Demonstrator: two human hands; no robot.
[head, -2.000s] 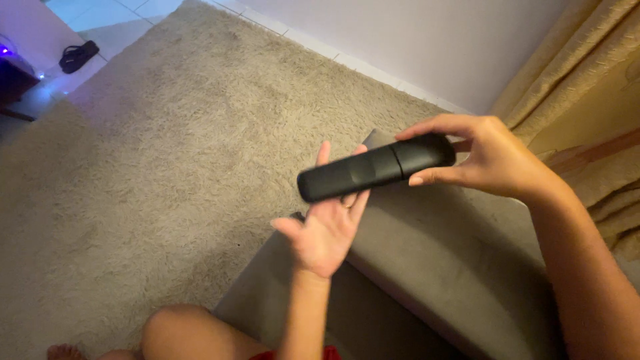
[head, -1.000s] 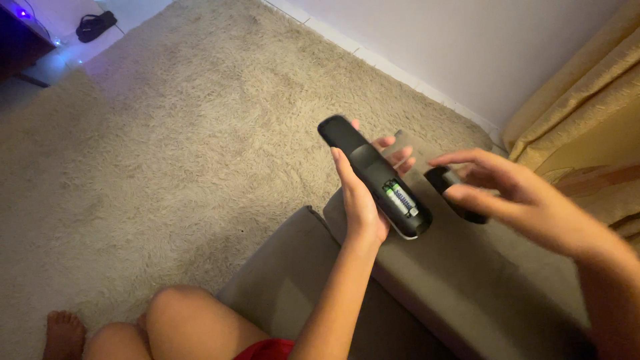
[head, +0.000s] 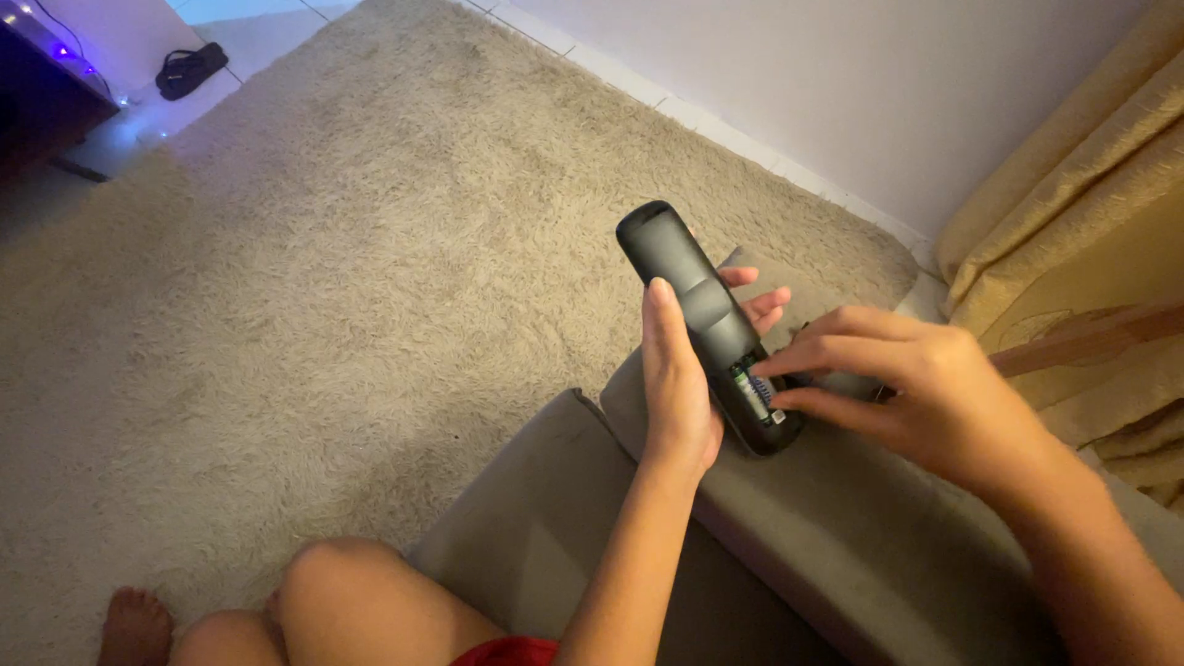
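Observation:
A black remote control (head: 708,314) lies back side up across my left hand (head: 680,388), with the thumb along its near edge and the fingertips showing beyond the far edge. Its battery compartment is uncovered at the lower end, where batteries (head: 751,393) with green and white wraps sit side by side. My right hand (head: 888,379) reaches in from the right, thumb and forefinger at the compartment's edge by the batteries. Something dark shows partly behind the right fingers; whether they hold it, I cannot tell.
Beneath my hands is the grey sofa arm (head: 832,536), beside a seat cushion (head: 518,490). A beige shaggy rug (head: 324,305) covers the floor. Yellow curtains (head: 1064,166) hang at right; a black flip-flop (head: 191,71) lies near small lights at upper left.
Two seconds ago the remote's compartment was covered; one second ago it was uncovered, with the black cover in my right hand. My right fingers have since moved left to the batteries.

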